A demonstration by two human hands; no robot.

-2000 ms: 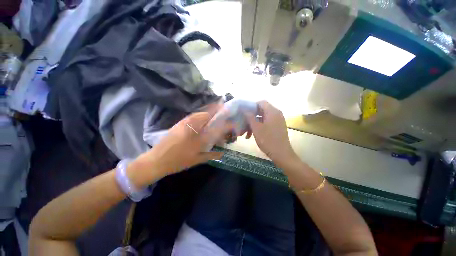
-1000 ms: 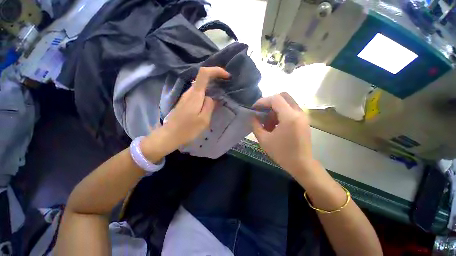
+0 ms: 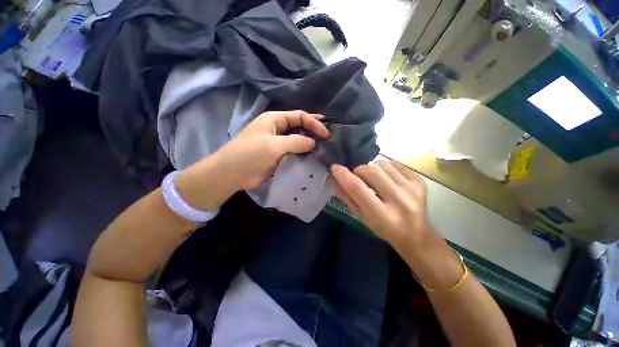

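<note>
A bundle of dark grey cloth [image 3: 271,51] and light grey cloth [image 3: 203,115] lies left of the needle area, over the table's front edge. My left hand [image 3: 261,149] pinches the dark grey cloth between thumb and fingers. My right hand [image 3: 383,196] is at the seam where the dark cloth meets a light grey panel [image 3: 298,186] with several small dark dots; its fingertips hold the edge there. The panel hangs between and below my hands. The presser foot is lost in glare.
The sewing machine head with green panel [image 3: 577,68] and lit screen [image 3: 565,102] stands at right. A pale piece [image 3: 475,135] lies under the arm beside a yellow sticker [image 3: 521,162]. A black phone [image 3: 573,288] is at the right table edge. Printed packaging [image 3: 58,47] is upper left.
Two seconds ago my hands were together on a pale bunched part. The dark cloth and dotted panel then came into view, spread between them. Since the last frame, my right fingers have closed in towards my left hand.
</note>
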